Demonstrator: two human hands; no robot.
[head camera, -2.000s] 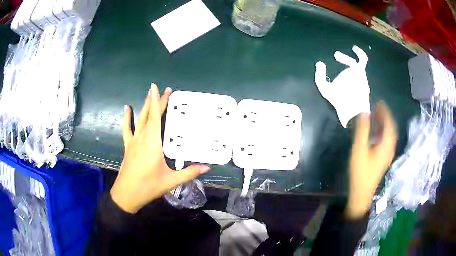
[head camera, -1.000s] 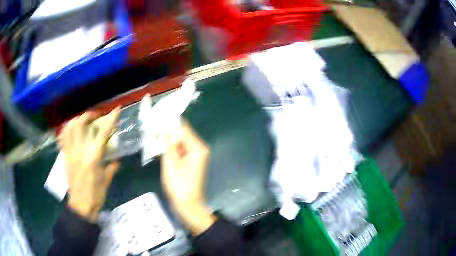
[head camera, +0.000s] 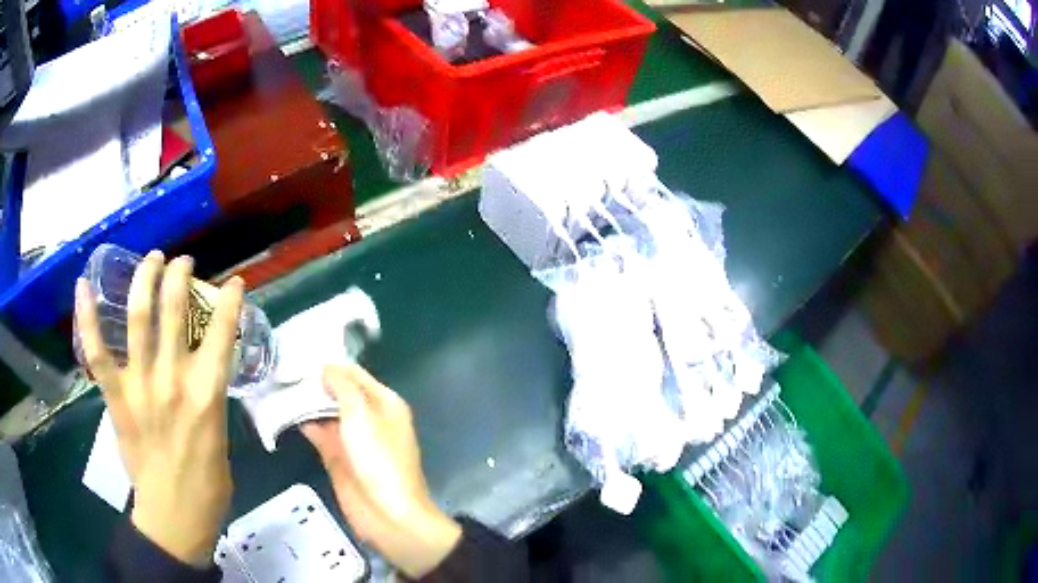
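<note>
My left hand (head camera: 182,399) is wrapped around a clear bottle (head camera: 112,279), which is tilted with one end at the white glove. My right hand (head camera: 376,467) holds the limp white glove (head camera: 302,362) by its cuff end, beside the bottle. A white power strip (head camera: 294,543) lies outlet face up on the green bench below my hands, cut off by the bottom edge. A white card (head camera: 106,465) lies partly behind my left hand. The bottle's contents are not clear to tell.
Power strips (head camera: 569,171) stand in a row, bagged cords toward me, above a green bin (head camera: 848,427). A red crate (head camera: 546,91) and a blue tray (head camera: 108,253) on a reddish-brown box (head camera: 273,171) are behind the bench. Cardboard (head camera: 785,68) lies far right.
The view has swung right since the earliest frame. The glove, first lying on the bench, is now in my right hand. My left hand has left the strips and taken hold of the bottle.
</note>
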